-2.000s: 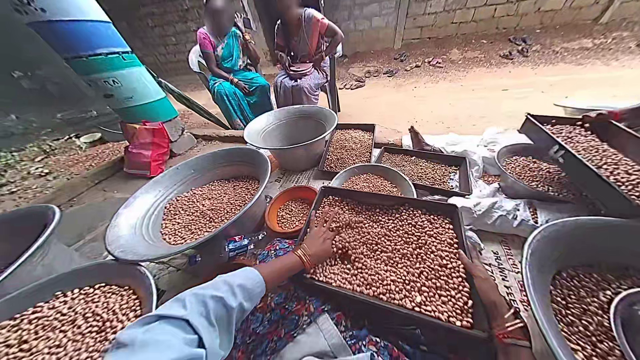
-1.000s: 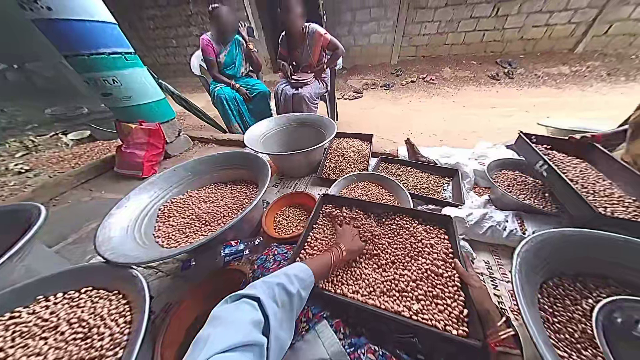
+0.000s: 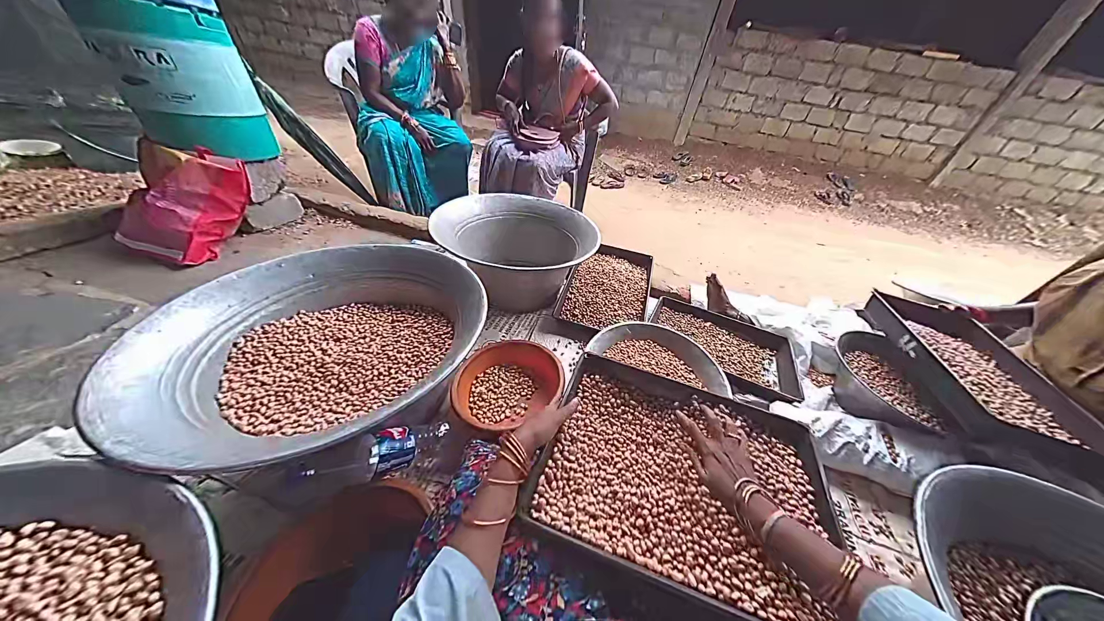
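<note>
A black rectangular tray [image 3: 819, 470] full of light brown nuts or seeds [image 3: 630, 483] lies tilted in front of me. My right hand [image 3: 718, 447] rests on them with its fingers spread, nothing gripped. At the tray's upper left edge is my left hand [image 3: 545, 424], next to a small orange bowl [image 3: 466, 379] with some of the same nuts; whether its fingers grip the rim is unclear. Beyond the tray stands a round metal bowl [image 3: 707, 366] with more nuts. A large metal basin [image 3: 155, 362] holding a heap of nuts is on the left.
An empty-looking metal basin [image 3: 517, 237] and smaller black trays [image 3: 780, 345] stand farther back. Metal basins flank me at lower left [image 3: 194, 517] and lower right [image 3: 940, 509]. A plastic bottle [image 3: 414, 448] lies near the orange bowl. Two seated people face this way; a pink bag [image 3: 185, 207] stands left.
My left hand has moved from among the nuts to the tray's left edge. My right hand, before at the tray's right edge, is now on the nuts.
</note>
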